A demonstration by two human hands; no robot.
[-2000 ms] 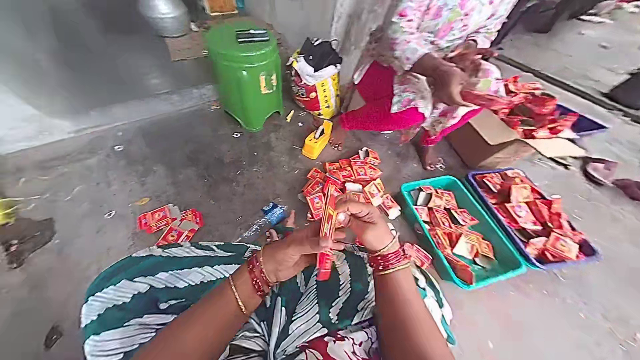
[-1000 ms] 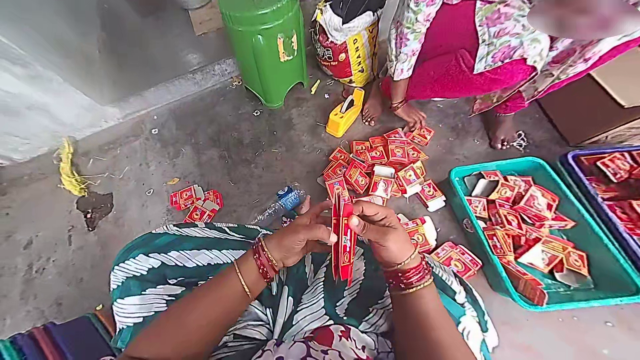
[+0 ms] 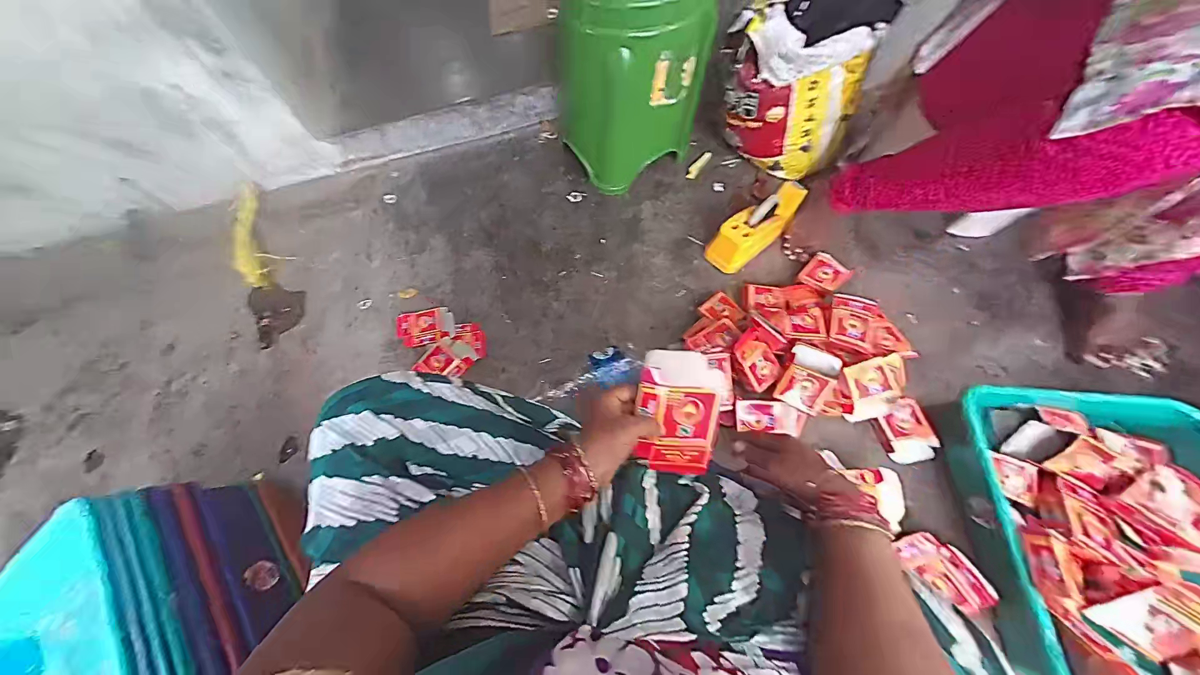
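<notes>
My left hand (image 3: 611,433) grips a red and yellow printed carton (image 3: 679,412) by its left side, above my lap; a pale flap stands up at its top. My right hand (image 3: 797,473) is off to the right of that carton, low beside the pile, palm down, fingers apart and blurred, with nothing seen in it. A pile of small red cartons (image 3: 806,328) lies on the floor just beyond my hands. A few similar cartons (image 3: 442,339) lie farther left. At the right, a teal plastic tray (image 3: 1017,562) holds many more of them.
A green plastic stool (image 3: 637,94), a printed sack (image 3: 797,103) and a yellow tool (image 3: 755,227) are beyond the pile. A clear plastic bottle with a blue cap (image 3: 609,366) lies near my knee. Another person's pink-clad leg (image 3: 1022,164) is at upper right; striped cloth (image 3: 197,562) is at lower left.
My right hand has let go of the carton and moved to the right. The carton was between both hands, edge-on; now its broad printed face shows in my left hand alone.
</notes>
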